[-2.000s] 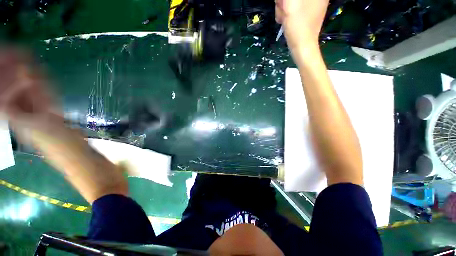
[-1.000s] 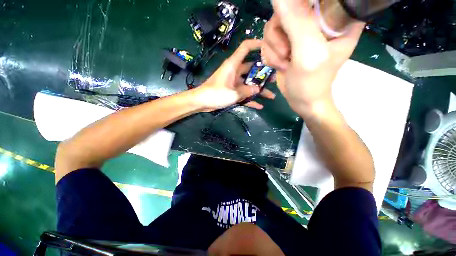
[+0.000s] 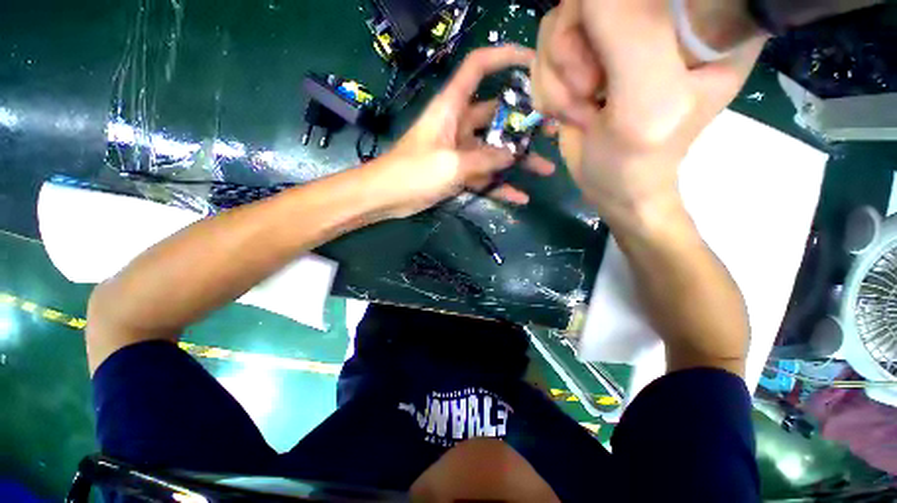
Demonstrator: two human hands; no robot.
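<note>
My left hand [image 3: 448, 142] holds a small open circuit board [image 3: 511, 120] with blue, white and yellow spots, fingers around its edges. My right hand [image 3: 629, 108] is closed around a thick brownish cylinder with a pale ring, a glue dispenser [image 3: 723, 25], cut off by the top edge. Its thin pale-blue nozzle [image 3: 534, 119] points at the board; whether it touches cannot be told. A black cord [image 3: 482, 236] lies below my left hand.
A black adapter housing with two pins [image 3: 329, 106] lies left of my left hand. Another open adapter [image 3: 418, 29] is beyond it. White sheets lie at right [image 3: 708, 246] and front left [image 3: 93, 231]. A white fan [image 3: 875, 295] stands at far right.
My left hand has come from the far left to the middle and taken hold of the board. My right hand has come nearer with the dispenser. Adapters now lie at centre left.
</note>
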